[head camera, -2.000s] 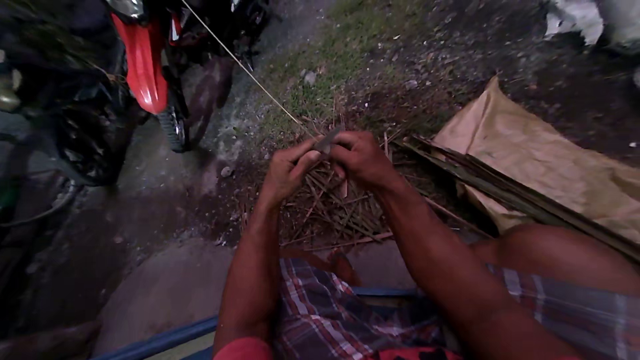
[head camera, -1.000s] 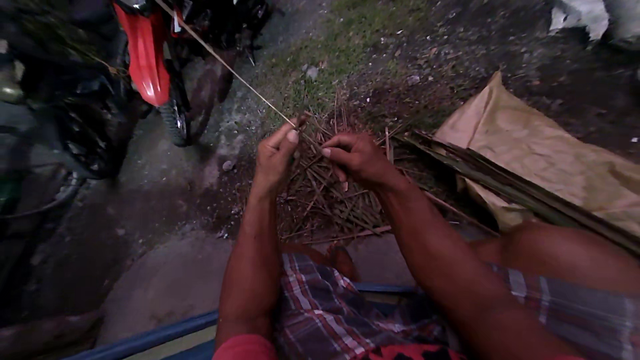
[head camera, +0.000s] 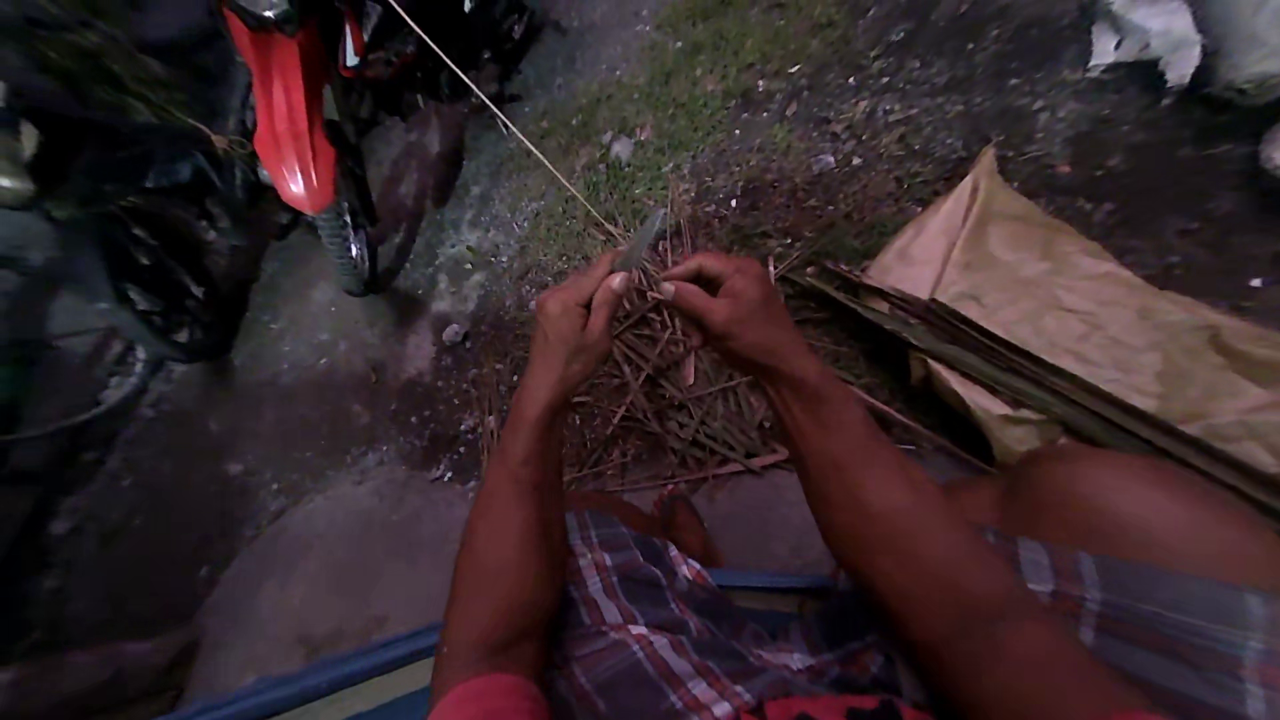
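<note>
My left hand (head camera: 577, 318) is closed around the base of a flat, pointed greyish blade (head camera: 641, 242), probably a knife, whose tip points up and away. A long, thin pale strip (head camera: 505, 122) runs from the upper left down to the fingers of this hand. Close on the right, my right hand (head camera: 728, 305) has its thumb and forefinger pinched near the blade; whether something thin lies between them cannot be told. Beneath both hands is a pile of cut plant strips (head camera: 690, 420).
A motorcycle with a red front fender (head camera: 290, 120) stands at the upper left. Long dark leaf stalks (head camera: 1040, 390) lie over a tan sheet (head camera: 1090, 300) by my right knee. A blue bench edge (head camera: 300, 685) runs below; a stone (head camera: 454, 334) lies on the ground.
The blade now points up from my left hand, where one second ago it was not plainly seen. My hands, together two seconds ago, are slightly apart.
</note>
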